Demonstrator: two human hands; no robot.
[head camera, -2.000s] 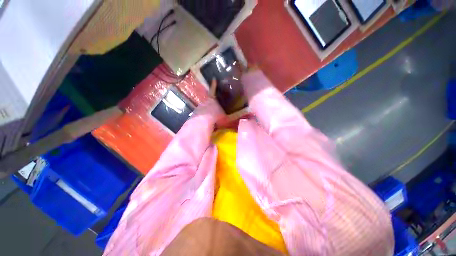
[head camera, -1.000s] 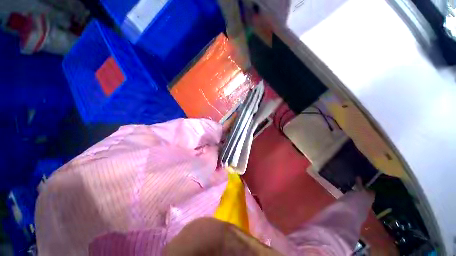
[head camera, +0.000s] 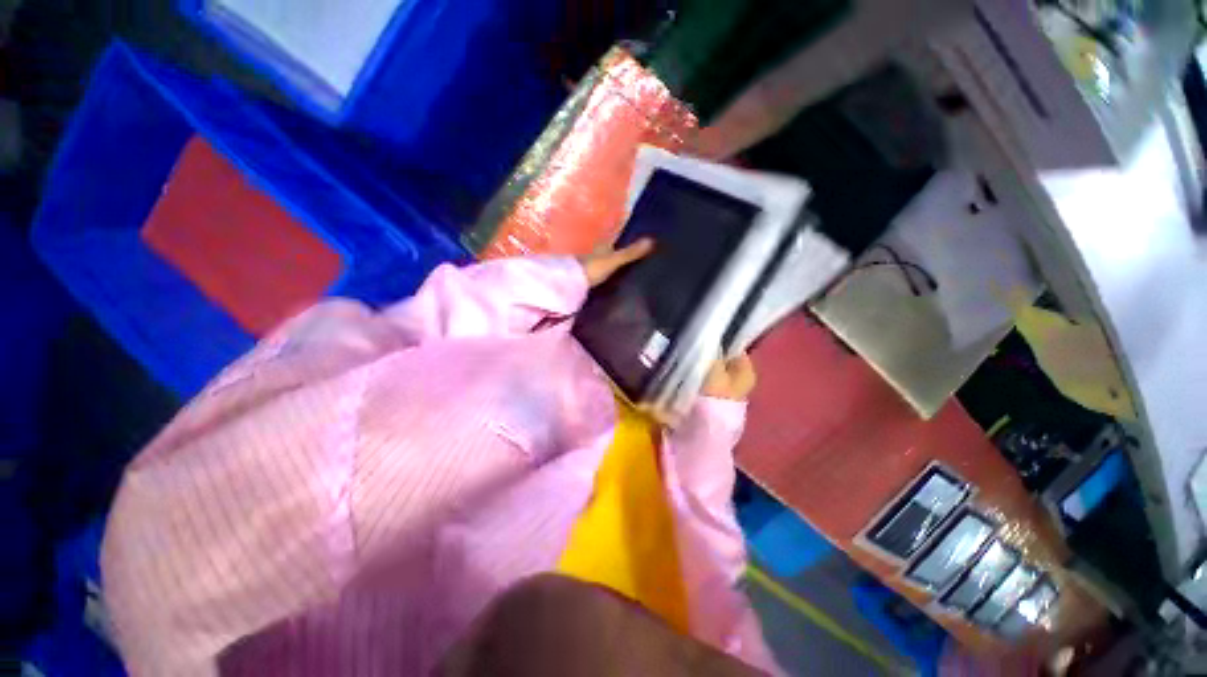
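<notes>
A stack of tablets (head camera: 688, 238) with white foam sleeves between them is held in front of me, tilted, over the orange-red bench. The top tablet has a dark screen and a small white label near its lower edge. My left hand (head camera: 620, 259) is at the left side of the stack, its fingers over the top tablet's edge. My right hand (head camera: 729, 378) grips the lower right side of the stack. Both hands are partly hidden by pink sleeves and the stack.
A blue tote (head camera: 93, 251) with a red liner sheet (head camera: 238, 238) is at the left. Another blue tote (head camera: 397, 99) with a white sheet is above it. Several tablets (head camera: 920, 512) lie along the bench at the lower right. A pale box (head camera: 913, 311) with cables is beyond the stack.
The stack, seen edge-on a second ago, now shows its top screen. My right hand has come from the bench to the stack. The view has turned, showing the red-lined tote larger.
</notes>
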